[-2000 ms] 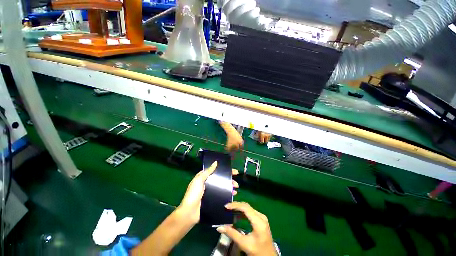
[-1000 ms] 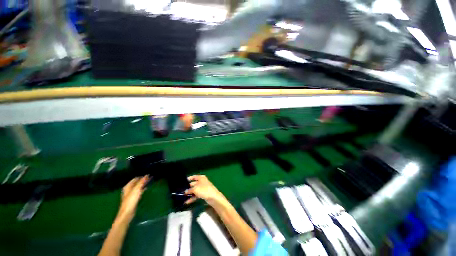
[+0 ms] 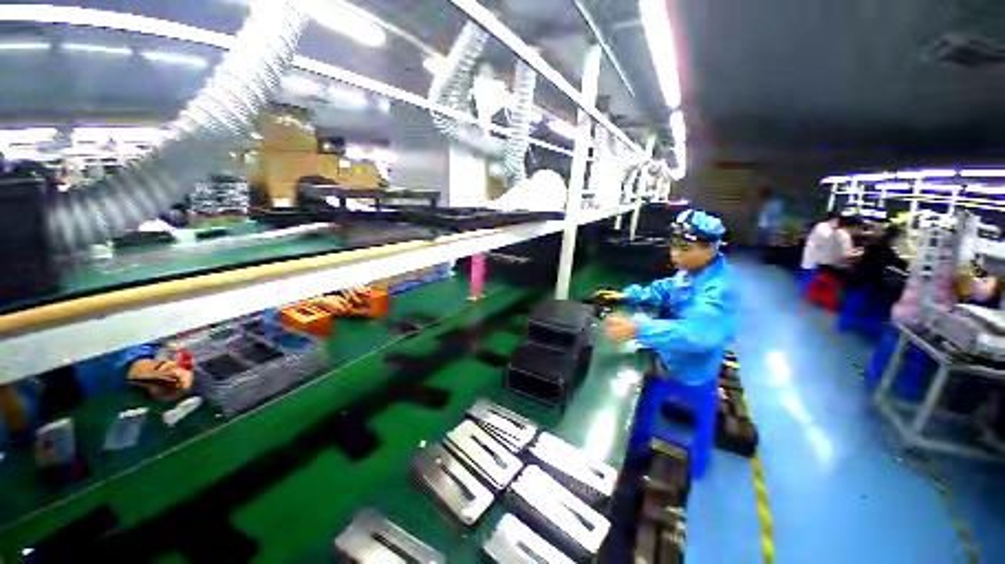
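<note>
Neither of my hands is in the picture. Nearest in front, several silver-grey fixture bases [image 3: 560, 509] with long dark central slots lie on the green bench edge. One fixture base [image 3: 384, 542] is cut off by the bottom edge. Several flat dark phone-shaped pieces [image 3: 355, 434] lie on the green conveyor belt [image 3: 295, 485]. Another dark piece [image 3: 73, 535] lies at the lower left. I cannot tell whether they are units or fixtures.
A worker in a blue smock [image 3: 696, 320] is at the right beside black stacked trays [image 3: 542, 369]. Across the belt are a grey compartment bin [image 3: 251, 369], orange holders [image 3: 306, 317] and another person's hand [image 3: 161, 377]. A white-edged shelf [image 3: 198, 303] runs above.
The view has swung right, toward the aisle and neighbouring worker. Both my hands have left the picture. The fixture bases now show nearer the centre.
</note>
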